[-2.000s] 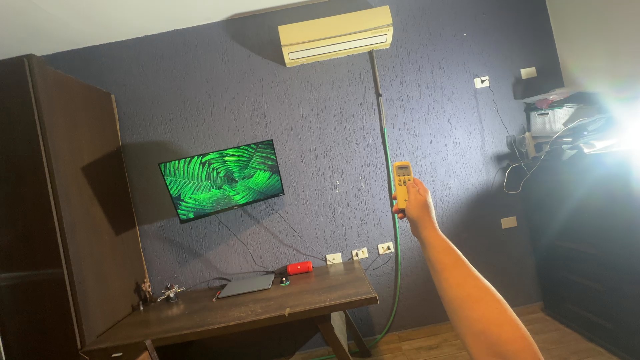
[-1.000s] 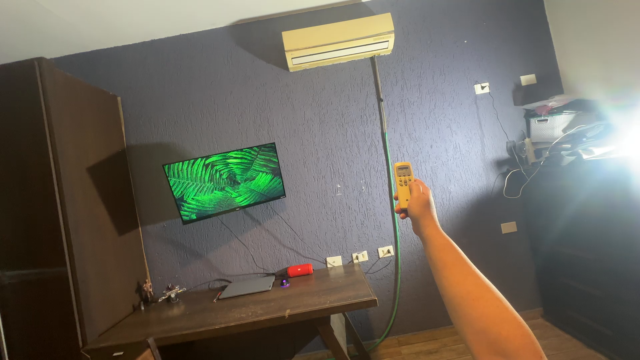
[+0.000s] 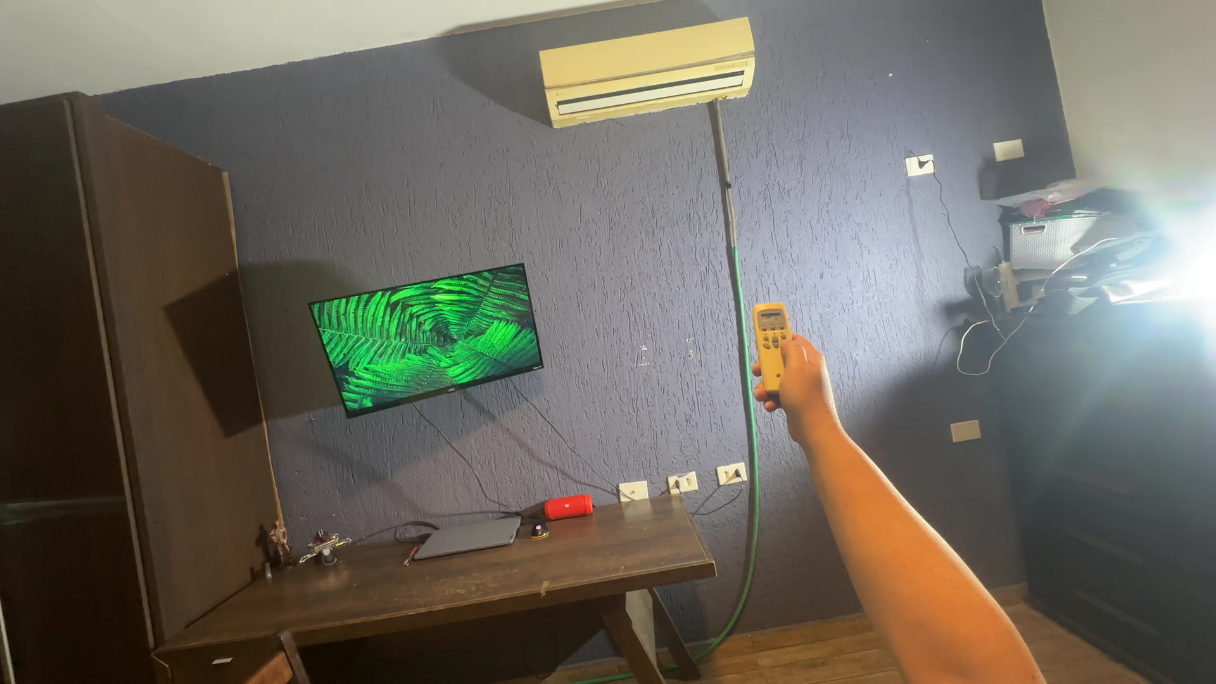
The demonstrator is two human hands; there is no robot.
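My right hand (image 3: 803, 380) is raised at the right of centre, its fingers closed around a yellowish remote control (image 3: 771, 347). The remote stands upright, its small display and buttons facing me. Above and to the left, a yellowed split air conditioner (image 3: 649, 71) hangs high on the wall, its front louvre slot facing down. From its underside a pipe joins a green hose (image 3: 750, 456), which runs down the wall just left of the remote. My left hand is out of view.
A wall-mounted screen (image 3: 429, 340) shows green ferns. Below it a dark wooden desk (image 3: 570, 570) holds a closed grey laptop (image 3: 467, 538), a red speaker (image 3: 568, 506) and small figures. A brown wardrobe (image 3: 171, 380) stands left; a dark dresser (image 3: 1111, 475) with a white basket (image 3: 1054, 242) stands right.
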